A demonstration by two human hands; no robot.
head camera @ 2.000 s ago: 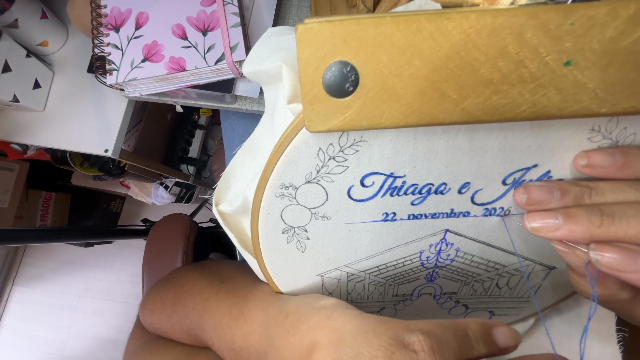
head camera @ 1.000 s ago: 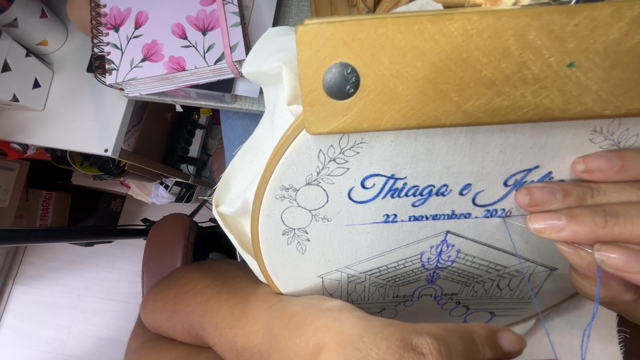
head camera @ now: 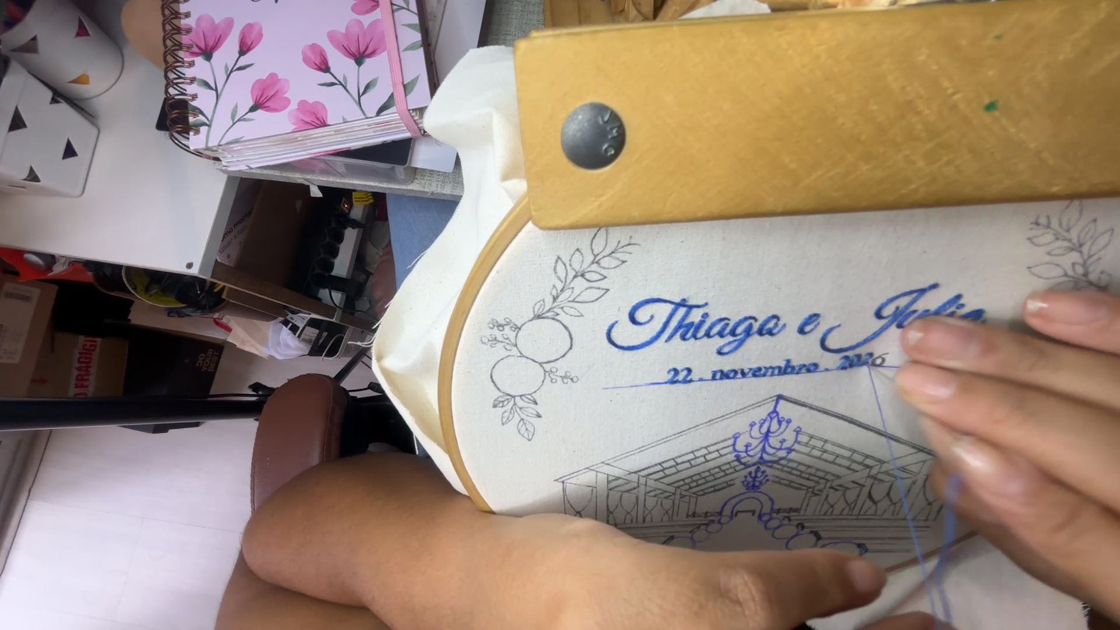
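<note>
White fabric (head camera: 744, 262) is stretched in a wooden embroidery hoop (head camera: 455, 376). Blue stitched lettering (head camera: 717, 324) and a drawn pavilion with a blue chandelier lie on it. My left hand (head camera: 700, 569) grips the hoop's lower edge, thumb on the fabric, other fingers mostly hidden. At the right, my right hand (head camera: 1024, 402) rests over the fabric beside the lettering's end, fingers bunched; whether a needle is between them cannot be seen. Blue thread (head camera: 901, 490) runs from the end of the small stitched line down past the hoop's lower edge.
A gold-coloured flat bar with a metal rivet (head camera: 814, 114) covers the hoop's top. Behind at left are a floral spiral notebook (head camera: 289, 79), a white desk (head camera: 114, 210) and patterned containers (head camera: 44, 131). A brown rounded cushion (head camera: 297, 437) stands near my left forearm.
My right hand's fingers have shifted slightly over the fabric; a needle seen near them earlier is no longer distinct. My left hand stays at the hoop.
</note>
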